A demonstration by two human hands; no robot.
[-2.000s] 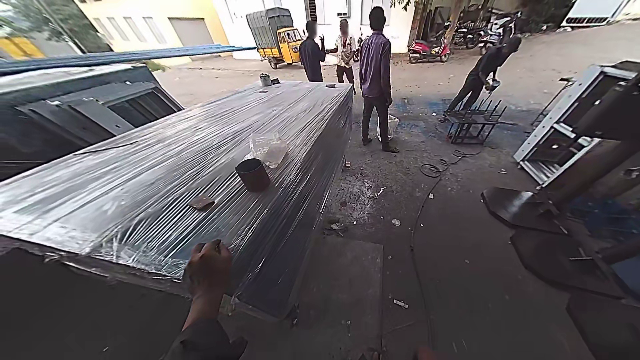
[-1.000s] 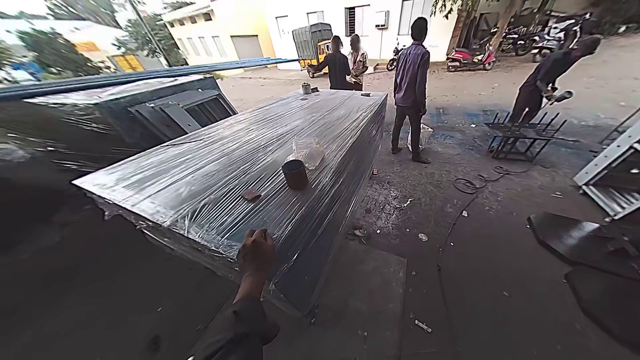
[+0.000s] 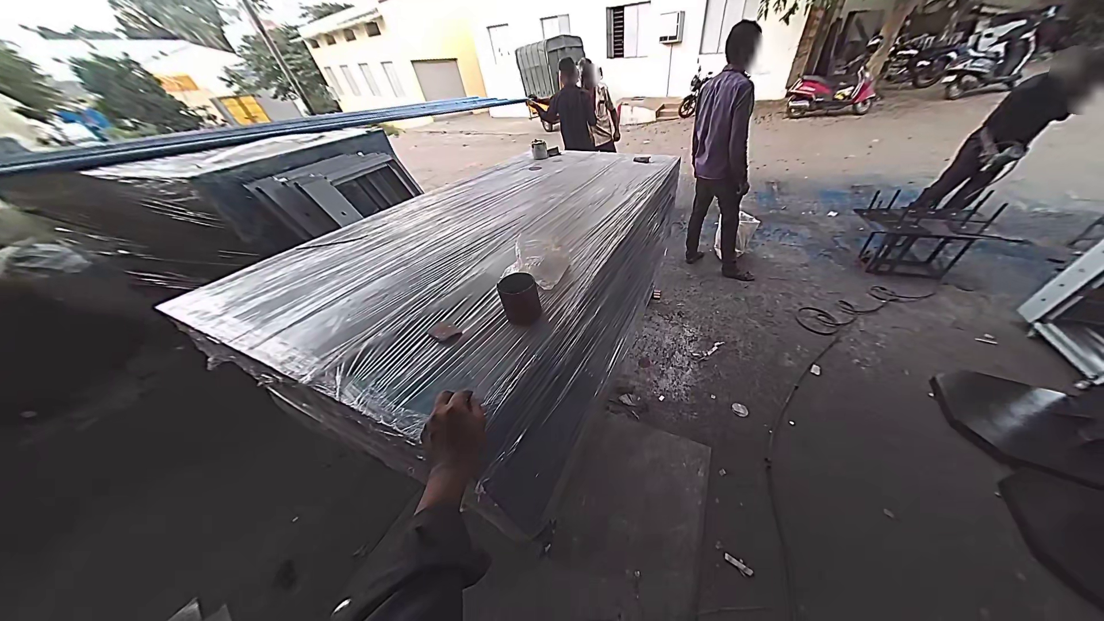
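Observation:
My left hand (image 3: 454,431) is at the near corner of a long stack or box covered in clear stretch wrap (image 3: 371,285), its fingers curled down on the top edge. Whether anything is under or between the fingers is hidden. Beyond the hand, a small flat brown piece (image 3: 445,332) lies on the wrap. A dark cylindrical container (image 3: 519,298) stands to its right, touching or close to a crumpled clear plastic bag (image 3: 543,261). At the far end stands a small light can (image 3: 539,149). My right hand is not in view.
Another wrapped stack (image 3: 164,207) with grey metal frames lies left, under long blue bars (image 3: 259,129). A person (image 3: 724,129) stands right of the stack; another bends over a black metal frame (image 3: 918,241). A cable (image 3: 769,457) crosses the ground. Dark flat plates (image 3: 1018,423) lie right.
Two people at the far end now stand close together beside the ends of the blue bars. My left hand stays at the stack's near edge. The view has turned slightly right.

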